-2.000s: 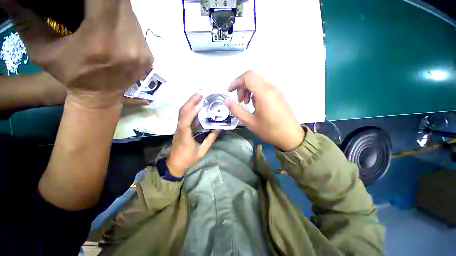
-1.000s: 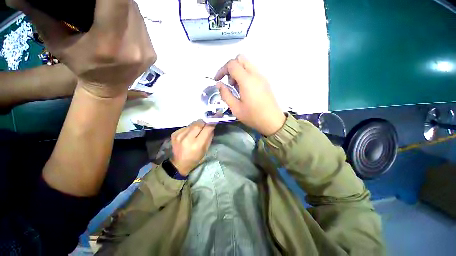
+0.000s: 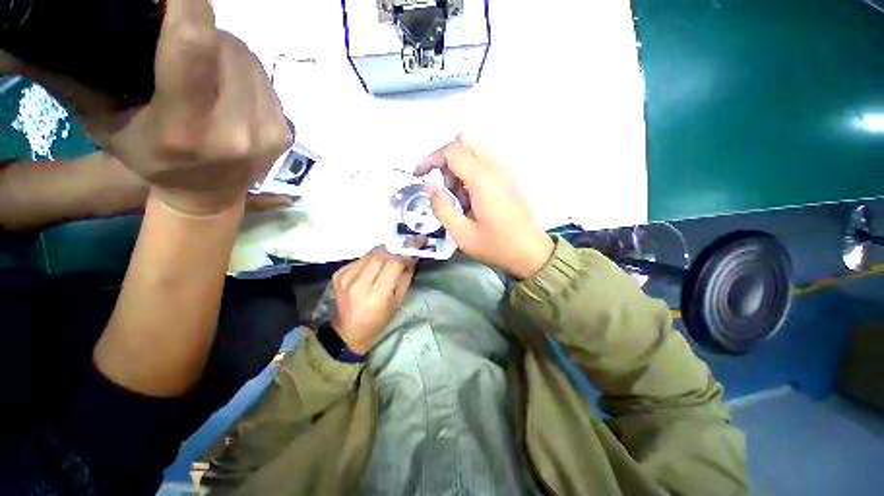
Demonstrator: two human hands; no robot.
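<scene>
A whitish, cup-shaped plastic housing [image 3: 419,209] lies near the front edge of the white work sheet [image 3: 552,126], its round recess facing up. My right hand [image 3: 489,208] holds its right side between thumb and fingers. My left hand [image 3: 370,295] is at its lower left edge, fingers bunched, with fingertips at the opening on its near side; whether they pinch a small part cannot be seen. A thin wire [image 3: 373,174] seems to run from the housing's top to the left.
A pale screw feeder [image 3: 419,68] stands at the back. At left a coworker's hand [image 3: 208,121] grips a black electric screwdriver [image 3: 87,44] above another housing [image 3: 294,167]. Small white pieces [image 3: 41,118] lie at far left. A round black stool [image 3: 741,291] is at right.
My left hand has gone from cupping the housing's left side, fingers spread, to bunched fingers at its near edge. My right hand has shifted slightly left and remains at the housing.
</scene>
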